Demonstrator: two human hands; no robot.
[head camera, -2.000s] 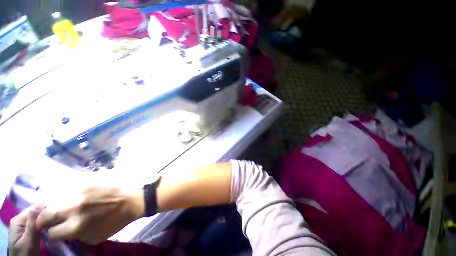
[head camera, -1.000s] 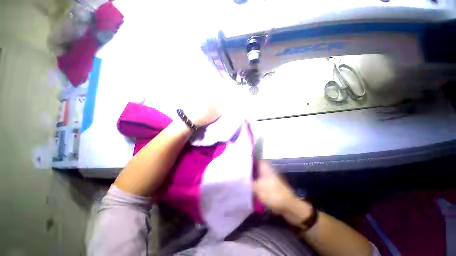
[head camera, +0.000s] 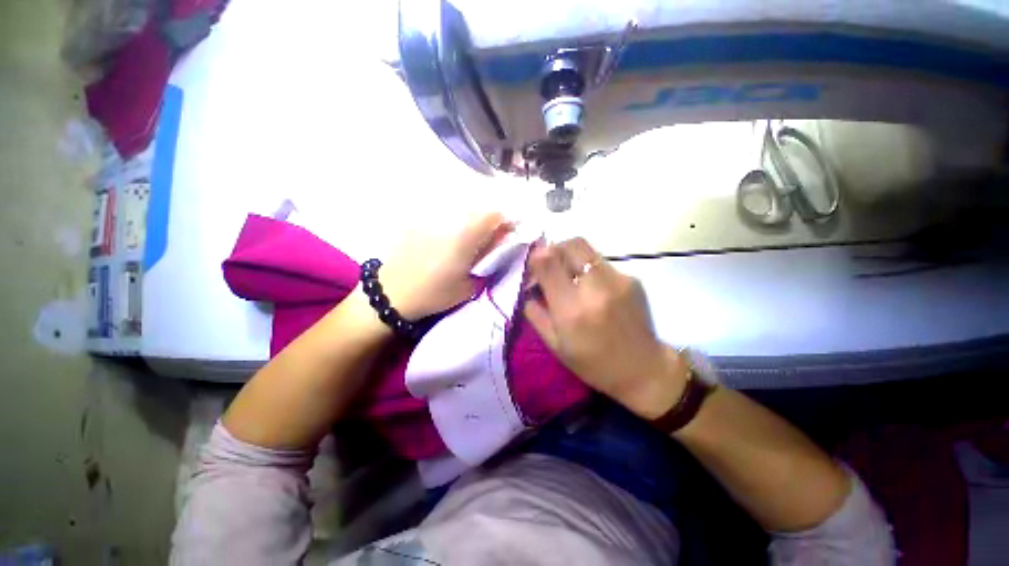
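A magenta garment piece (head camera: 290, 263) lies on the white table's front edge and hangs over it towards my lap. A pale lilac panel (head camera: 465, 376) is joined to it. My left hand (head camera: 448, 265), with a dark beaded bracelet above it, holds the cloth from the left. My right hand (head camera: 592, 315), with a ring and a wrist strap, grips the cloth edge on the right. Both hands' fingertips are close together, just below the presser foot area (head camera: 559, 199) of the sewing machine (head camera: 719, 88). The cloth edge between them is washed out by the light.
Silver scissors (head camera: 791, 188) lie on the machine bed at right. More magenta cloth (head camera: 133, 88) is at the far upper left. The table's grey ribbed edge (head camera: 797, 370) runs across the front. A stained wall (head camera: 44, 431) is at left, and dark red cloth (head camera: 924, 486) at lower right.
The view has swung from the machine's side to its front and moved closer. My right hand has come up from the hanging cloth to the cloth edge beside my left hand. The garment is more gathered.
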